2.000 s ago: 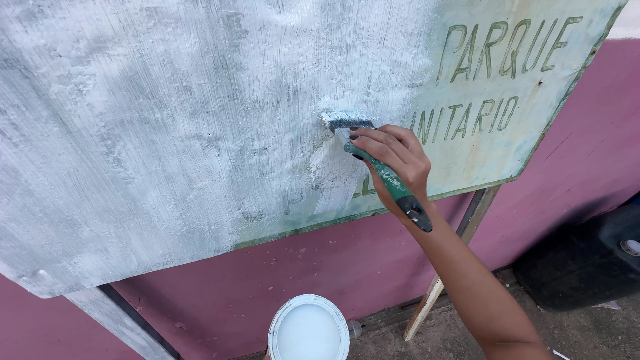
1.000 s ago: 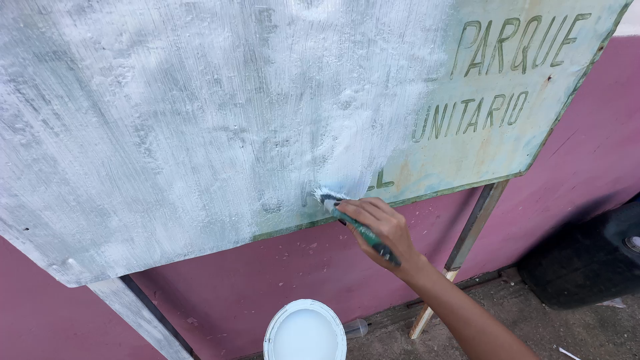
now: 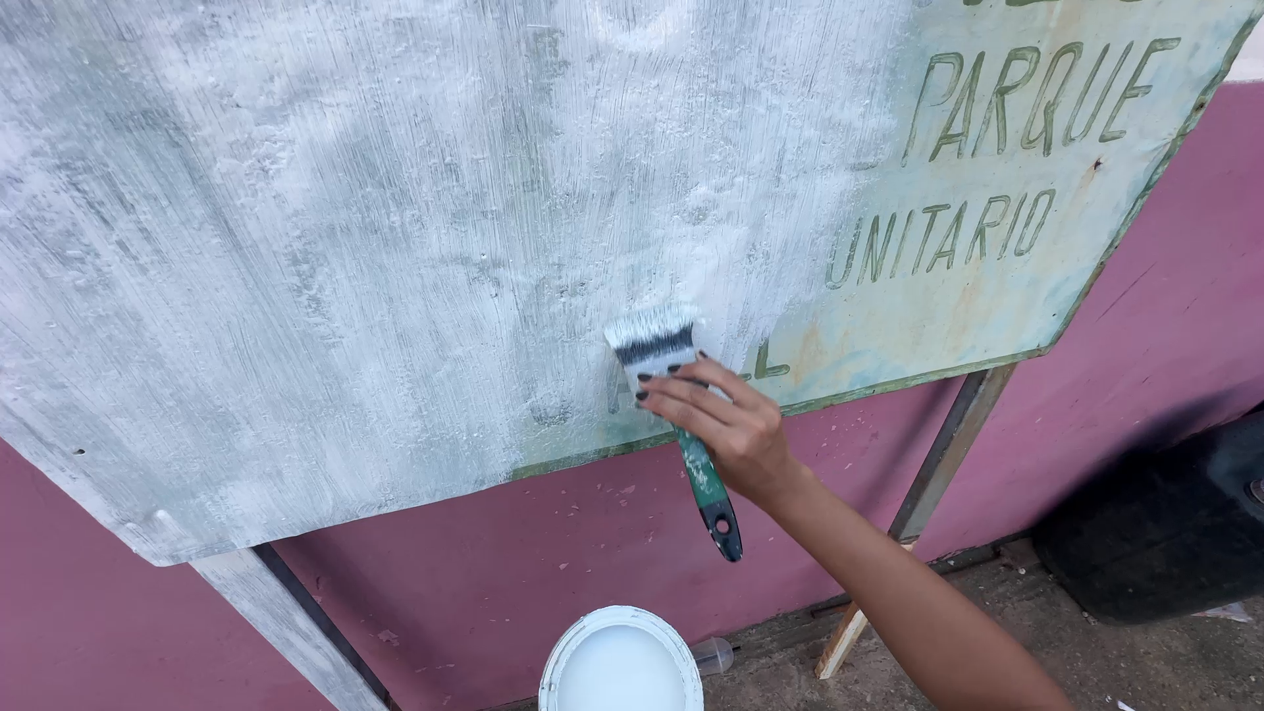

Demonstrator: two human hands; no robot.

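Note:
My right hand [image 3: 726, 425] grips a flat paintbrush [image 3: 703, 474] by its ferrule, with the green and black handle pointing down. White paint coats the bristle tips, which touch the face of a metal signboard [image 3: 395, 257]. White, streaky paint covers the board's left and middle; its right part still shows pale green with dark green lettering and rust stains. Below the board is an open bucket of white paint [image 3: 622, 671], cut off by the bottom edge of the view. My left hand is out of view.
Behind the board stands a pink wall [image 3: 553, 553]. A white-smeared post [image 3: 286, 622] and a bare post [image 3: 948, 454] support the board. At the right a black container [image 3: 1155, 523] rests on the rough ground, and a clear plastic cup [image 3: 713, 656] lies beside the bucket.
From two seconds ago, the brush went down and left to the board's lower part, then slightly up. White paint now covers more of the area near the lower lettering.

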